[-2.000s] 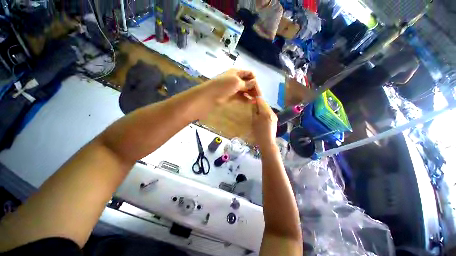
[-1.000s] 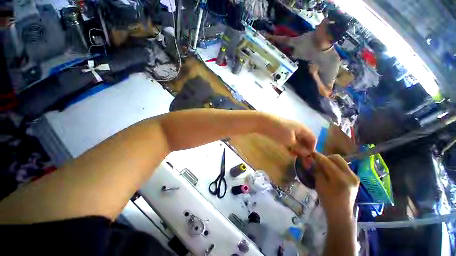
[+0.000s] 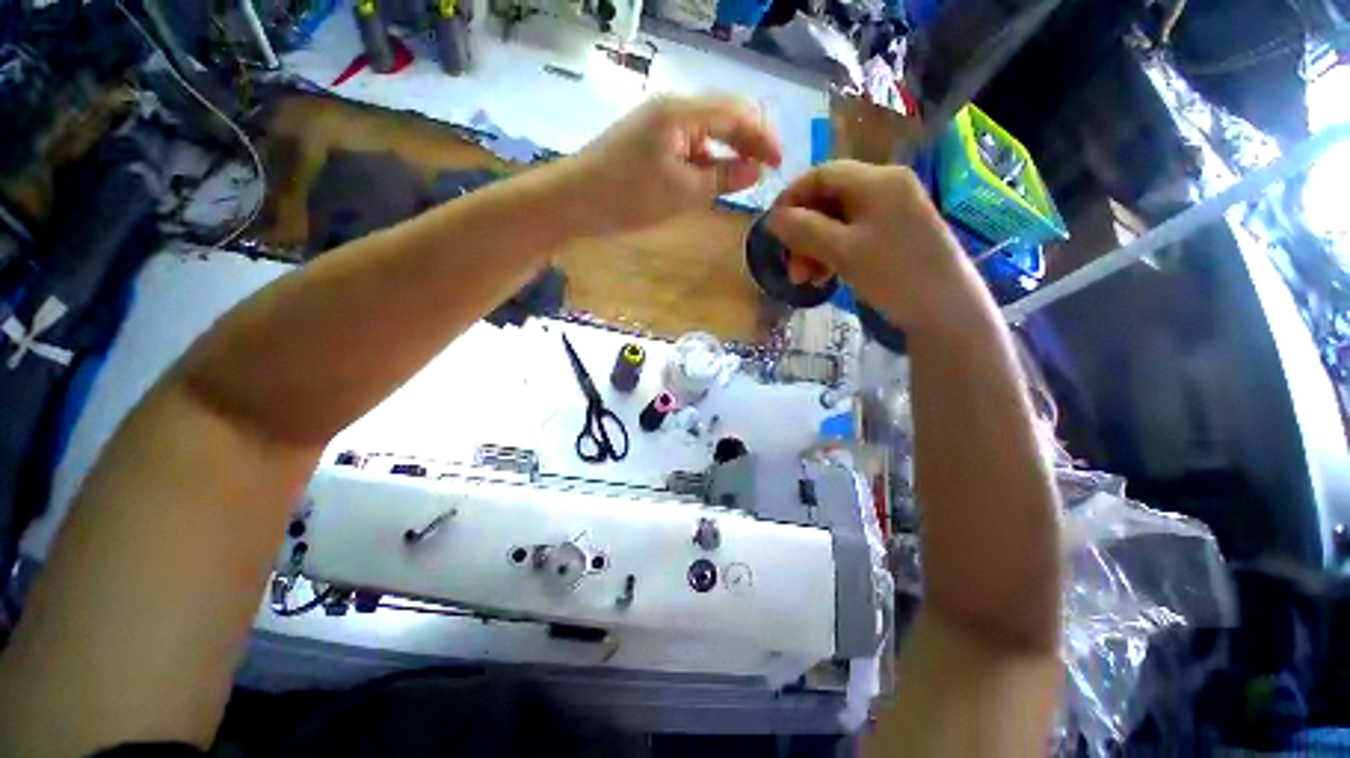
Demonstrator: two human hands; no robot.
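Note:
My left hand (image 3: 693, 160) is raised over the brown board, its thumb and index finger curled towards each other; no thread can be made out there. My right hand (image 3: 862, 222) is just to its right, fingers bent down in front of a round black disc (image 3: 773, 267) of the thread stand. Whether the fingertips hold thread or touch a cone cannot be told. The hands are apart. The white sewing machine (image 3: 489, 545) lies below them, with small metal thread guides and a tension disc (image 3: 563, 564) on top.
Open black shears (image 3: 600, 430), a yellow-topped spool (image 3: 629, 367), a pink-topped spool (image 3: 657, 412) and a clear plastic cup (image 3: 700, 363) are behind the machine. Grey pieces (image 3: 363, 197) lie on the brown board (image 3: 637, 282). A green basket (image 3: 1007, 178), metal pole (image 3: 1170, 222) and clear plastic (image 3: 1125, 592) are at right.
The hands came together over the disc, then separated; my left hand is now up and left of my right. The view has shifted, and the person behind is out of view.

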